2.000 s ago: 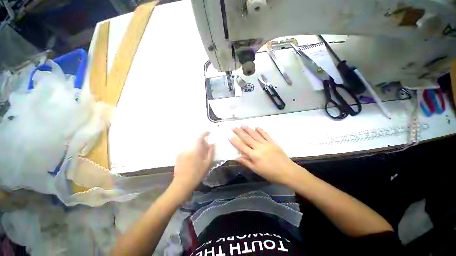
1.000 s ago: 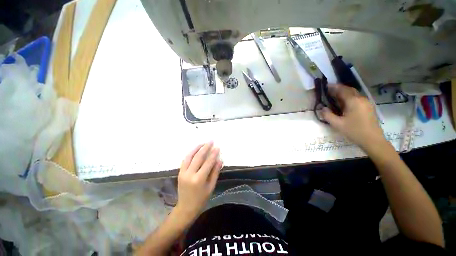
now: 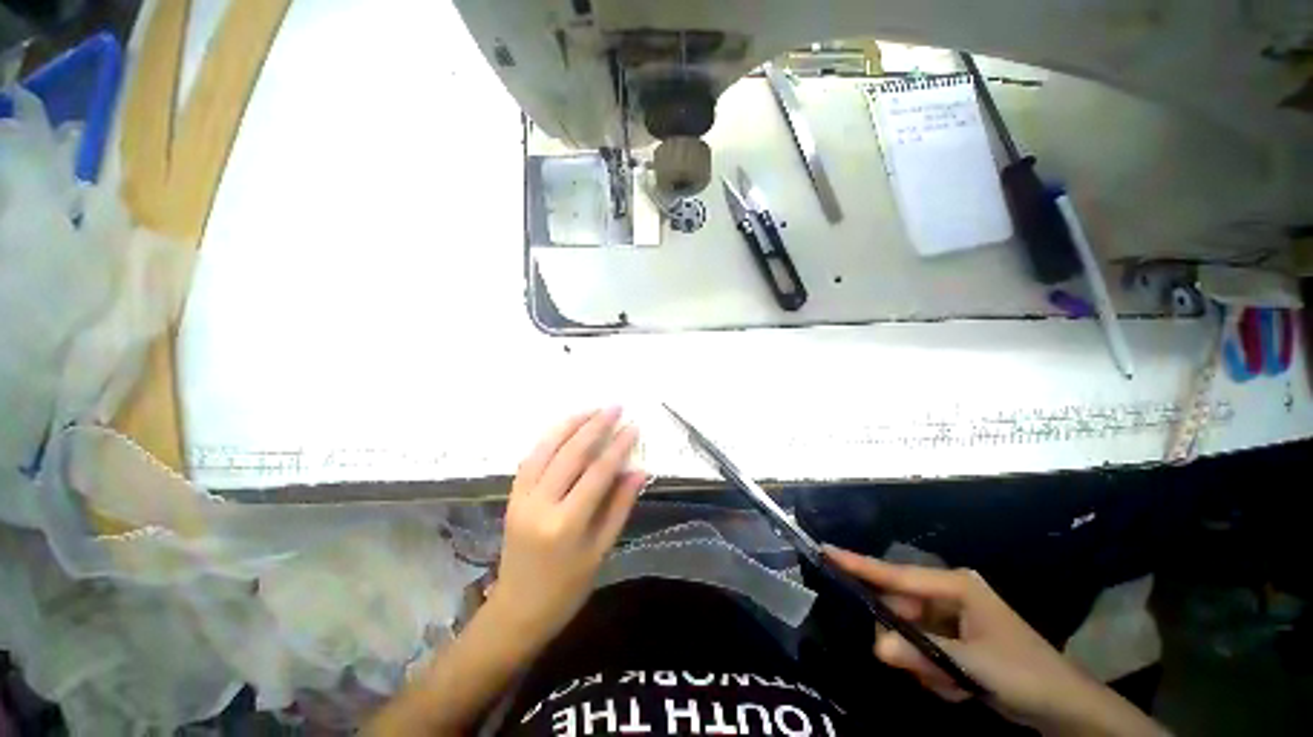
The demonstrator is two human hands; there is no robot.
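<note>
My right hand (image 3: 958, 626) grips the black handles of the long fabric shears (image 3: 770, 507) at the table's front edge. Their tip points up and left over the table, and the blades look closed. My left hand (image 3: 566, 504) lies at the table edge, left of the shears' tip, with its fingers close together. White material seems to be under its fingertips, but it is hard to tell against the white table. A sheer white strip (image 3: 720, 554) with a zigzag edge hangs below the edge, over my lap.
The sewing machine head (image 3: 677, 87) stands behind. Snips (image 3: 766, 248), tweezers (image 3: 809, 151), a notepad (image 3: 943, 173), a screwdriver (image 3: 1040, 216) and a white pen (image 3: 1097, 288) lie right. Sheer fabric (image 3: 87, 331) and tan patterns (image 3: 173, 187) are at left.
My right hand went from the strip to the shears, took hold of them beside the notepad and brought them to the front edge. My left hand stays at the edge.
</note>
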